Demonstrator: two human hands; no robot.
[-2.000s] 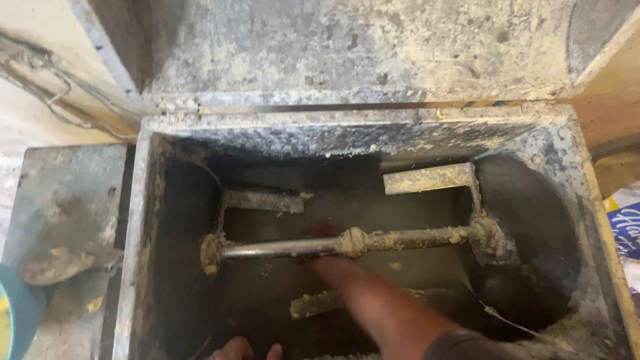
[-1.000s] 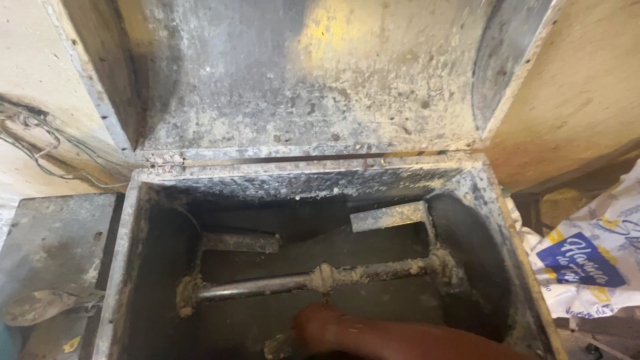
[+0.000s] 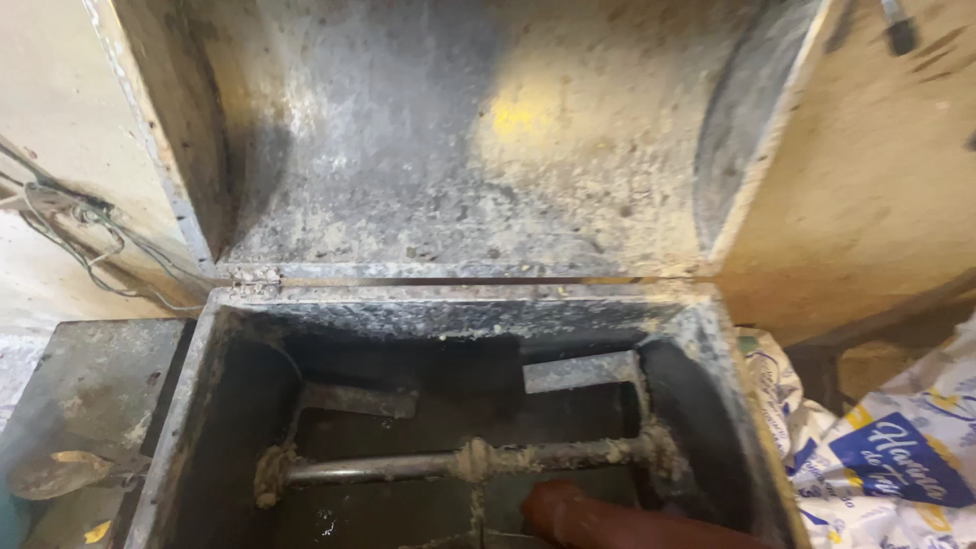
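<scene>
A metal mixing trough caked with dried dough stands under its raised metal lid. Across its inside runs a mixer shaft with dough on the middle collar and both ends; flat paddles stick out from it. My right hand reaches in from the lower right, just below the shaft, right of the middle collar. It is blurred, its fingers look bent, and whether it holds anything cannot be made out. My left hand is out of the frame.
Left of the trough is a metal surface with a dough-smeared spoon or scoop. Cables hang along the wall behind it. Printed flour sacks lie close on the right. A dark-tipped tool hangs at upper right.
The view has tilted up, showing more of the lid. My right hand has moved from left of the middle collar to its right. The left fingertips, seen two seconds ago at the bottom, are gone from view.
</scene>
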